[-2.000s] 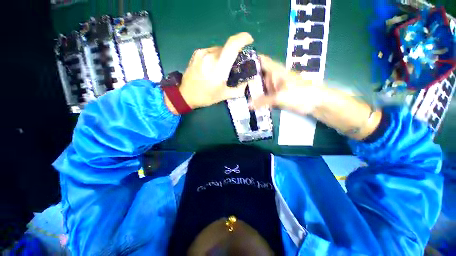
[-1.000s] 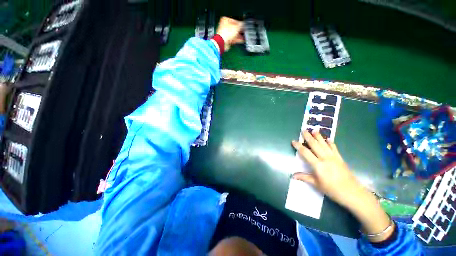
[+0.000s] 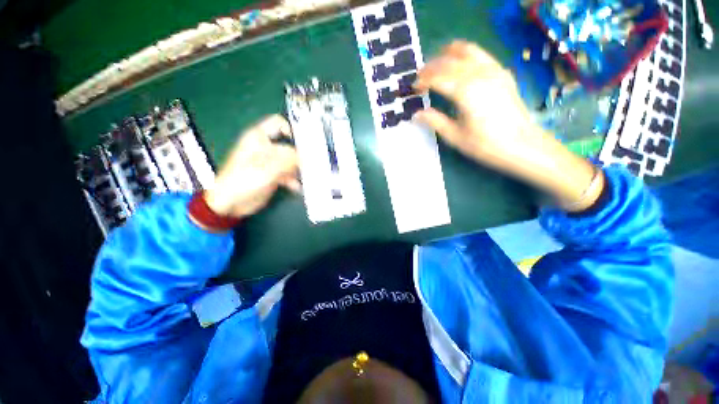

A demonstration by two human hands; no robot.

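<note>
A silver-white phone mid-frame (image 3: 325,154) lies on the dark green mat in front of me, a dark narrow line down its middle. My left hand (image 3: 260,166) is at its left edge, slightly blurred; whether the fingers grip it I cannot tell. The white liner sheet (image 3: 414,177) lies to the right of the frame, with black die-cut stickers (image 3: 392,63) on its upper part and blank white below. My right hand (image 3: 473,106) is over the liner's right edge, thumb and fingertips at the lowest sticker on the right. Whether it pinches a sticker is unclear.
Several phone frames (image 3: 169,146) stand side by side at left. A red-rimmed scrap container (image 3: 658,39) with shiny blue bits is at upper right, spare sticker sheets (image 3: 650,102) beside it. A pale rail (image 3: 197,39) crosses the upper left.
My left hand has come back from the conveyor, and a phone frame now lies on the mat. My right hand has moved from the liner's lower part up to its stickers. The view has shifted.
</note>
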